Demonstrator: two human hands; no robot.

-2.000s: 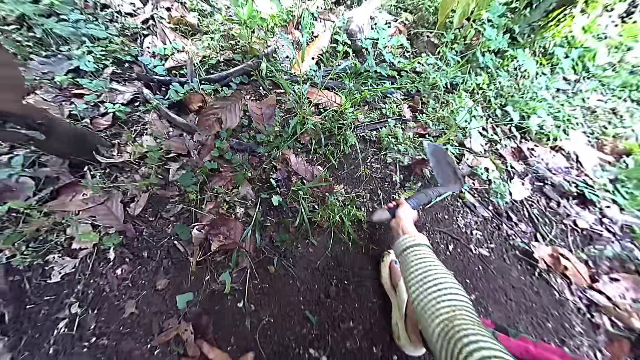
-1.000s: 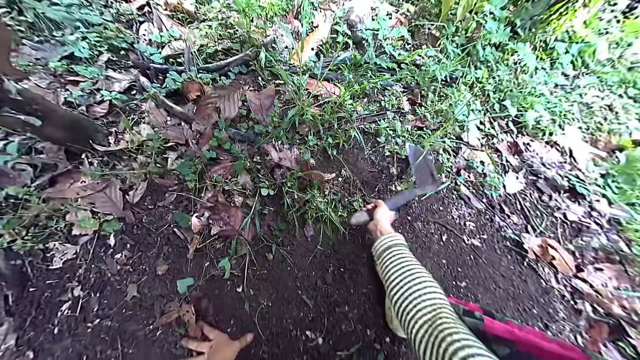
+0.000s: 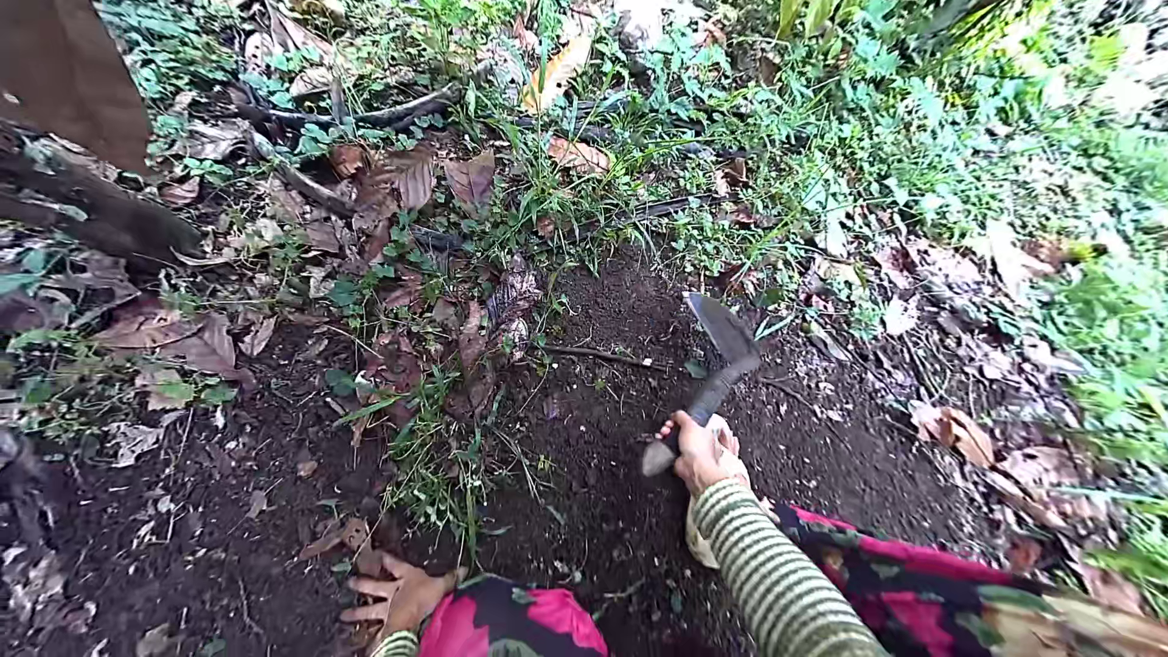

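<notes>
My right hand (image 3: 703, 452) is closed around the handle of a curved-bladed hand hoe (image 3: 725, 342), its metal blade pointing up and left just above bare dark soil (image 3: 630, 310). My left hand (image 3: 401, 593) is spread at the lower left, fingers apart, by brown dry leaves on the soil, with nothing in it. Between the hands, a little higher, stands a tuft of green grass (image 3: 447, 456). A pale shoe (image 3: 701, 538) is partly hidden behind my right forearm.
A dark log (image 3: 100, 205) lies at the left beneath a brown sheet-like thing (image 3: 78, 73). Sticks (image 3: 392, 114), large dry leaves (image 3: 205, 347) and green weeds (image 3: 912, 119) cover the upper ground. My patterned clothing (image 3: 903, 575) spreads at the lower right.
My left hand was out of view at first, then appeared at the lower edge. Where grass and weeds stood left of the blade, bare soil now shows. Patterned cloth has come in beside my left hand.
</notes>
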